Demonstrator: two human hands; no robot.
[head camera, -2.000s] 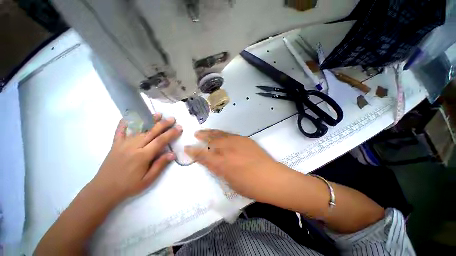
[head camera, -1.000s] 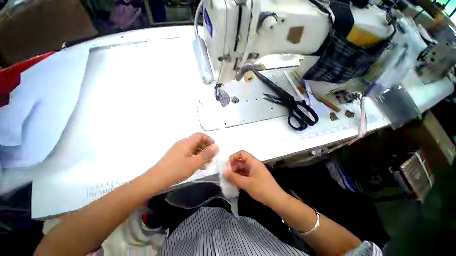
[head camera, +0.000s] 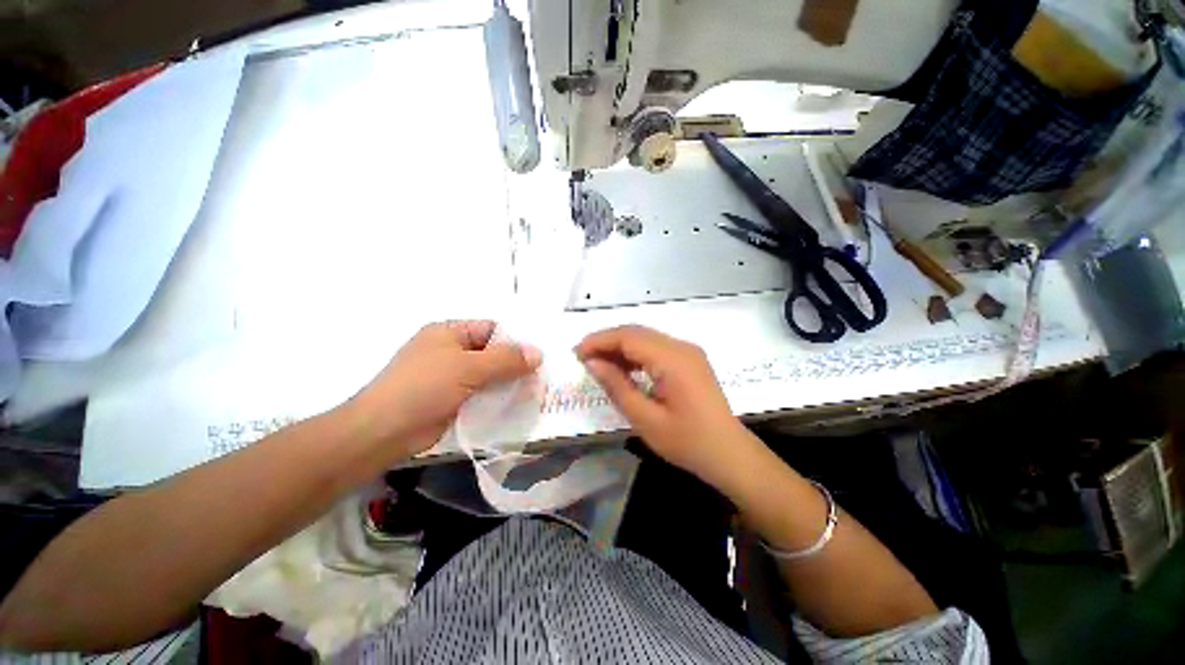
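A thin white fabric piece (head camera: 500, 413) hangs from my left hand (head camera: 448, 377), with a narrow strip looping down over the table's front edge. My left thumb and fingers pinch its upper end. My right hand (head camera: 663, 390) is just to the right, thumb and index finger close together near the table front; whether it holds part of the thin fabric cannot be told. The sewing machine head (head camera: 600, 78) stands beyond my hands, its needle area above the round plate (head camera: 591, 218). Nothing of the fabric is seen under the needle.
Black shears (head camera: 808, 260) with small snips beside them lie on the machine bed at right. A white pen (head camera: 829, 195), brown-handled tool (head camera: 925, 264), brown scraps (head camera: 989, 305) and tape measure (head camera: 1027, 340) lie farther right. Dark checked cloth (head camera: 975, 117) hangs there. White sheets (head camera: 143, 208) lie at left.
Both hands have come back from beside the needle to the table's front edge. The fabric has left the table top and now hangs looped from my left hand.
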